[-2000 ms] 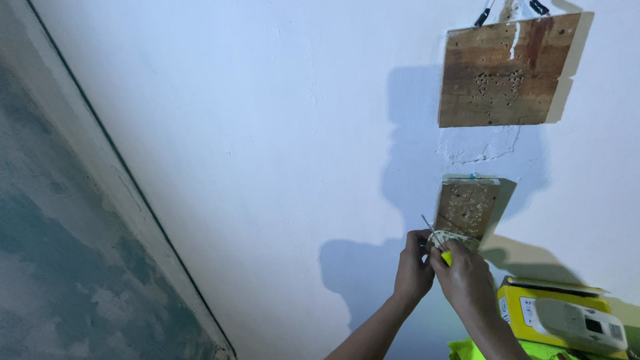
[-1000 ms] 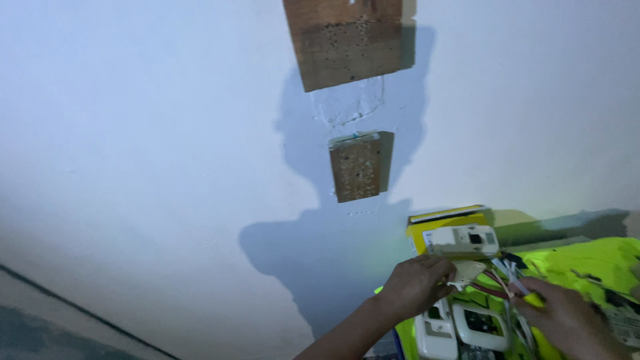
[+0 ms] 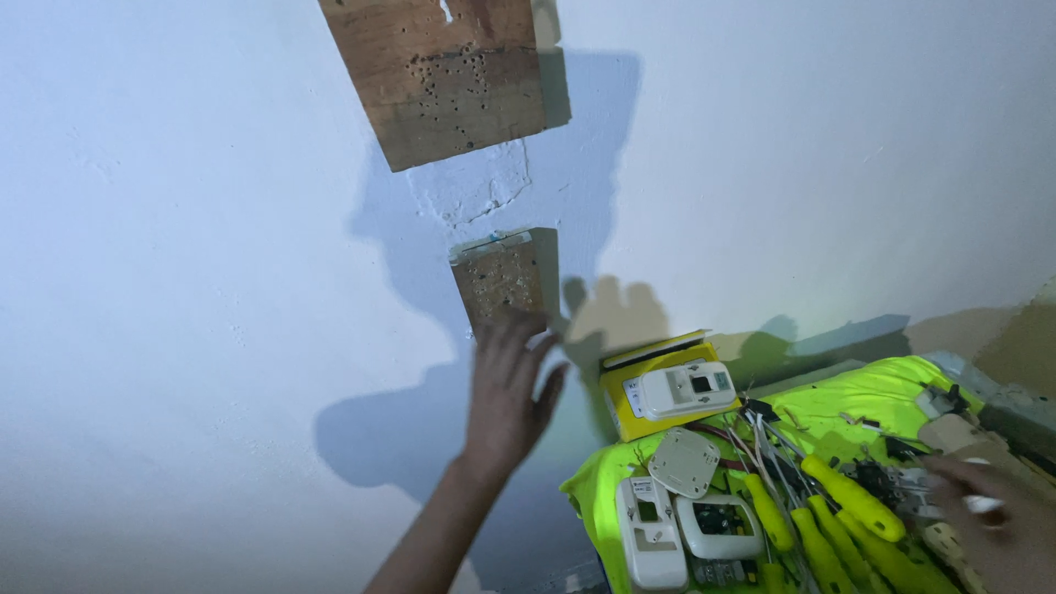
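My left hand [image 3: 510, 388] is raised against the lower edge of a small wooden board [image 3: 499, 285] on the wall, fingers spread; nothing shows in it. At the lower right my right hand [image 3: 982, 495] is blurred over loose electrical parts, with a small white piece at its fingers; whether it grips that piece I cannot tell. Beside it several yellow-handled screwdrivers [image 3: 854, 499] lie on a bright yellow-green cloth [image 3: 825, 396]. A square whitish cover plate [image 3: 685, 462] lies near a white rounded frame [image 3: 719, 528] and a white switch housing [image 3: 652, 536].
Above the small board a larger wooden board [image 3: 462, 91] with many holes is on the white wall [image 3: 206, 247]. A yellow box [image 3: 615, 388] leans at the back of the cloth, with a white electrical housing [image 3: 689, 390] on it.
My left hand has left the cover plate area and risen to the small board. The right hand has moved right, away from the wires and screwdrivers. The view has shifted.
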